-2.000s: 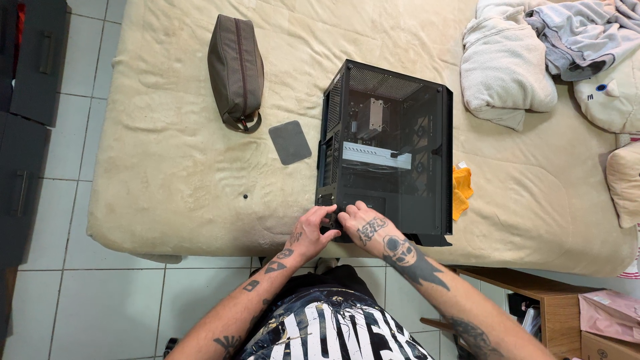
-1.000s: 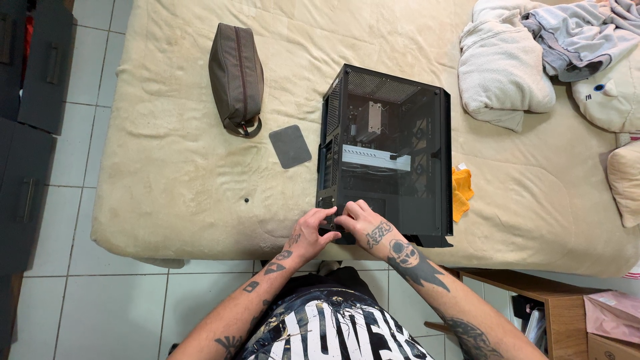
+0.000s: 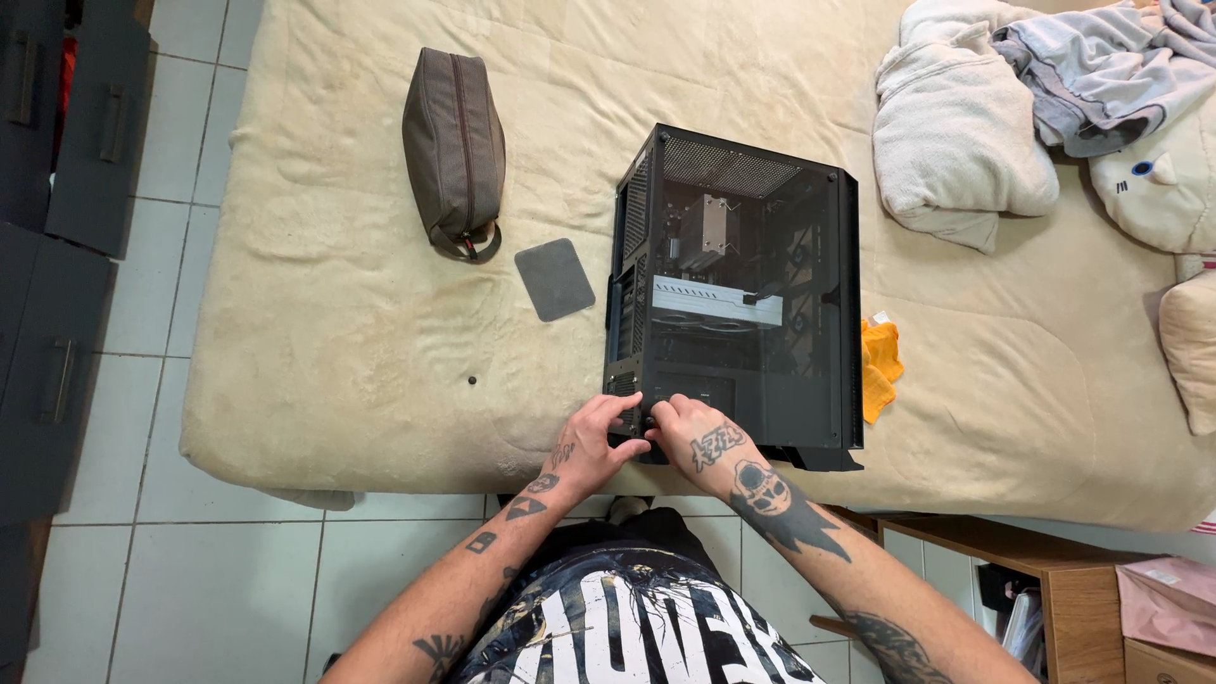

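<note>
A black computer tower [image 3: 750, 380] lies on a bed, its glass side panel [image 3: 798, 247] facing up. Through the glass show a white graphics card [image 3: 717, 301] and a metal CPU cooler [image 3: 712, 228]. My left hand [image 3: 603, 437] rests at the case's near left corner, thumb and fingers apart around its edge. Beside it, my right hand [image 3: 689, 432] has its fingertips curled at the panel's near left corner; whatever may be between them is hidden. One small black screw [image 3: 472, 380] sits on the blanket to the left.
A grey-brown zippered pouch [image 3: 456, 152] and a grey square pad [image 3: 556, 279] lie left of the case. An orange cloth [image 3: 881, 370] touches its right side. Farther right are a folded cream blanket [image 3: 959, 133] and a plush pillow [image 3: 1159, 195]. A wooden shelf unit [image 3: 1088, 608] stands below the bed edge.
My right hand's fingers have shifted slightly at the case corner. My left hand stays by the same edge, and the case has not plainly moved.
</note>
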